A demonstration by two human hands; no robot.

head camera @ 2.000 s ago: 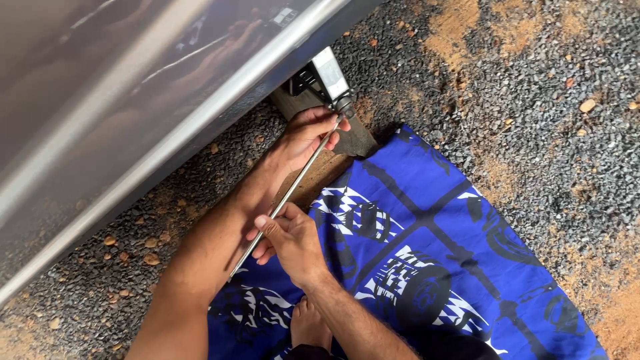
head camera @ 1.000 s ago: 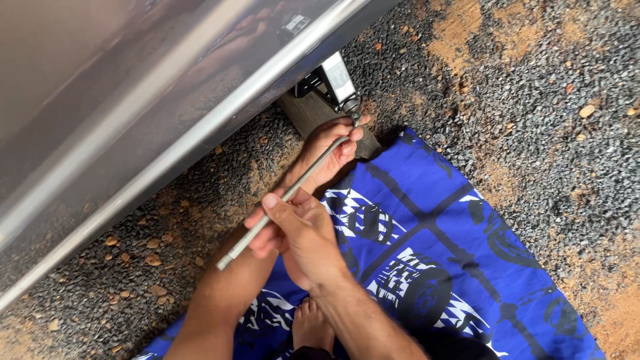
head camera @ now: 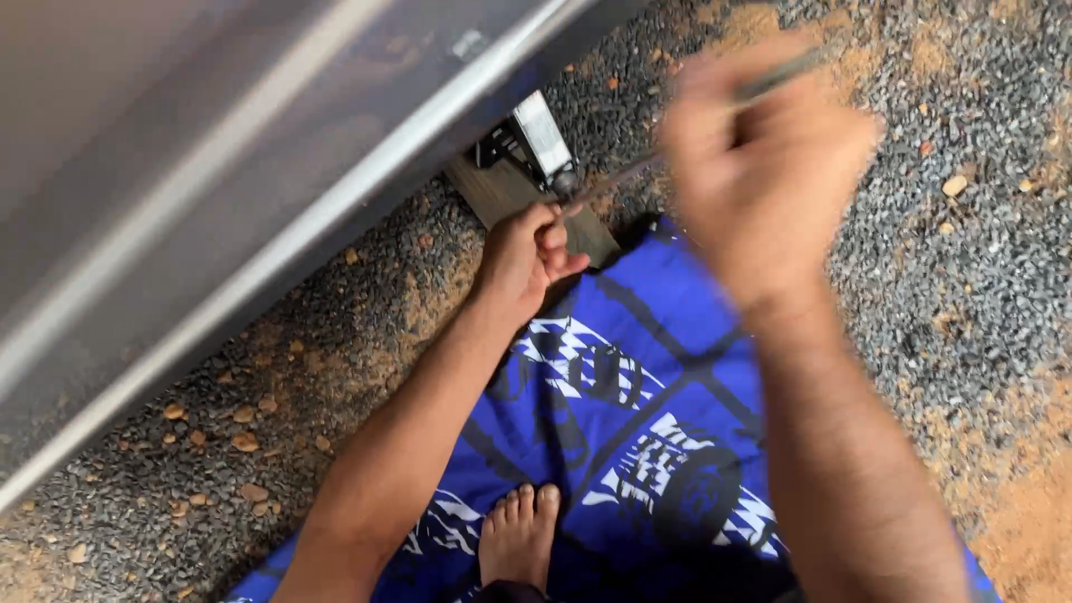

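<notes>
A metal rod (head camera: 624,174) runs from the end of a jack (head camera: 543,138) up and right. My left hand (head camera: 532,251) is closed around the rod's lower end, beside the jack's end joint. My right hand (head camera: 766,159), blurred, grips the rod's far end, which pokes out past the fingers. The jack lies on a wooden board (head camera: 494,191), partly hidden beneath the side of a vehicle (head camera: 251,176). How the rod joins the jack is hidden by my left fingers.
A blue patterned cloth (head camera: 653,293) lies on the ground with a bare foot (head camera: 519,532) on it. Dark gravel (head camera: 930,218) and reddish sand spread around. The vehicle's lower edge slants across the upper left, close to my left arm.
My right hand has swung from the lower left of the jack to its right, carrying the rod's far end with it. My left hand has stayed near the jack's end.
</notes>
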